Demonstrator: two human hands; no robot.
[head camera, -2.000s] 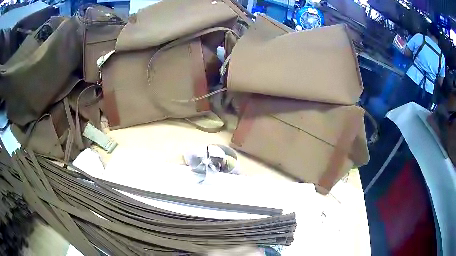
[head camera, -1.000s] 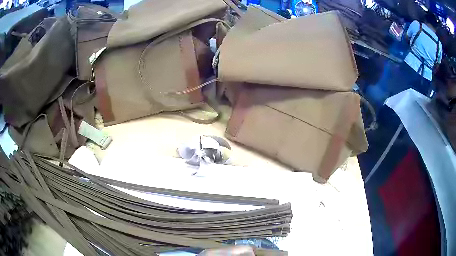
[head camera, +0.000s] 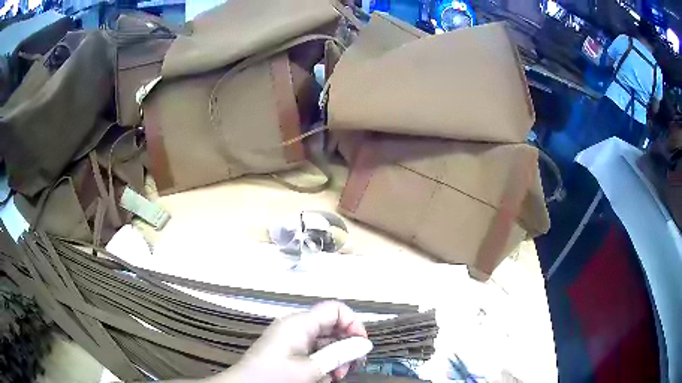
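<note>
A thick bundle of long brown straps (head camera: 187, 322) runs from the left edge to the lower middle, its cut ends stacked at the right. My left hand (head camera: 314, 344) reaches in from the bottom over the straps near these ends. Its fingers are curled and a pale covering shows on the thumb; whether it pinches a strap is hidden. A round bluish clear container (head camera: 392, 368) shows partly under the strap ends at the near edge. A small dark, thin, blurred item (head camera: 462, 369) lies right of it. My right hand is not in view.
Brown bags (head camera: 224, 127) with reddish bands pile up at the back; more (head camera: 434, 90) lie back right. A crumpled grey-white item (head camera: 306, 233) is mid-table, a pale green-grey block (head camera: 144, 208) left. A person (head camera: 632, 78) stands far right.
My left hand has come up from the bottom edge over the strap ends. The small dark item at the bottom right has appeared. The view has shifted slightly.
</note>
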